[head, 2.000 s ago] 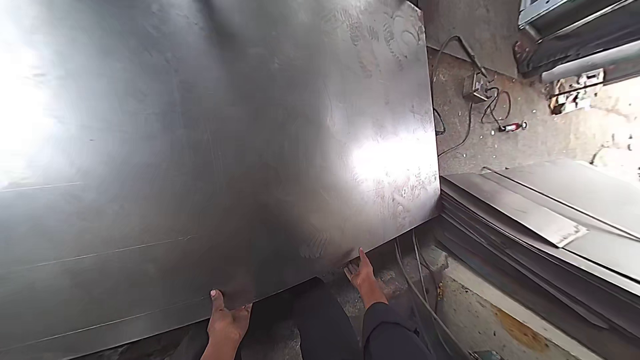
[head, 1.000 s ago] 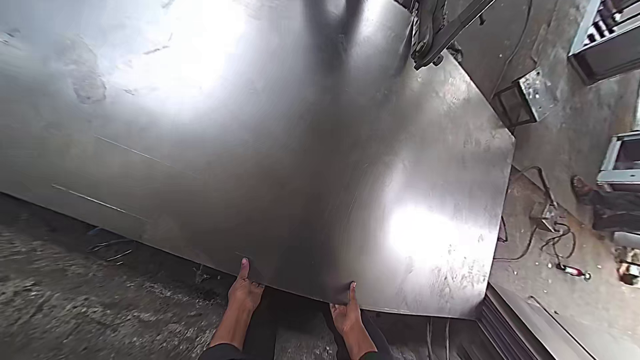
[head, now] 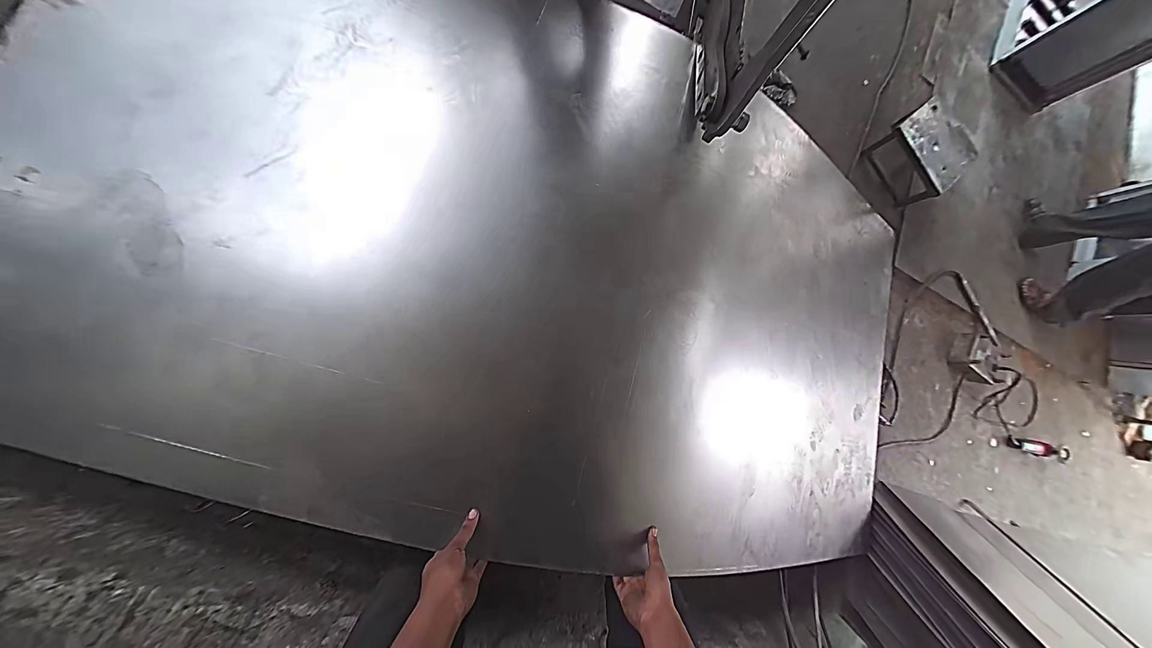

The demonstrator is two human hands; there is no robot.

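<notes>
A large, shiny sheet of metal [head: 540, 360] spans most of the view, with scratches and smudges on its face. My left hand [head: 450, 576] grips its near edge, thumb on top and fingers beneath. To the right, my right hand [head: 646, 585] holds the same edge, also with the thumb above. The fingers under the sheet are mostly hidden. A dark metal lever or clamp-like part [head: 733, 81] reaches over the sheet's far edge.
Stacked metal sheets [head: 954, 576] lie by the near right corner. On the floor at right are a small metal stand [head: 931, 148], cables [head: 945, 423] and a red-and-black tool [head: 1035, 446]. A person's legs [head: 1093, 261] stand at the far right.
The view has shifted a lot since the first frame. The dark metal part and the person's legs, absent two seconds ago, are now in view. Both hands have stayed on the sheet's near edge.
</notes>
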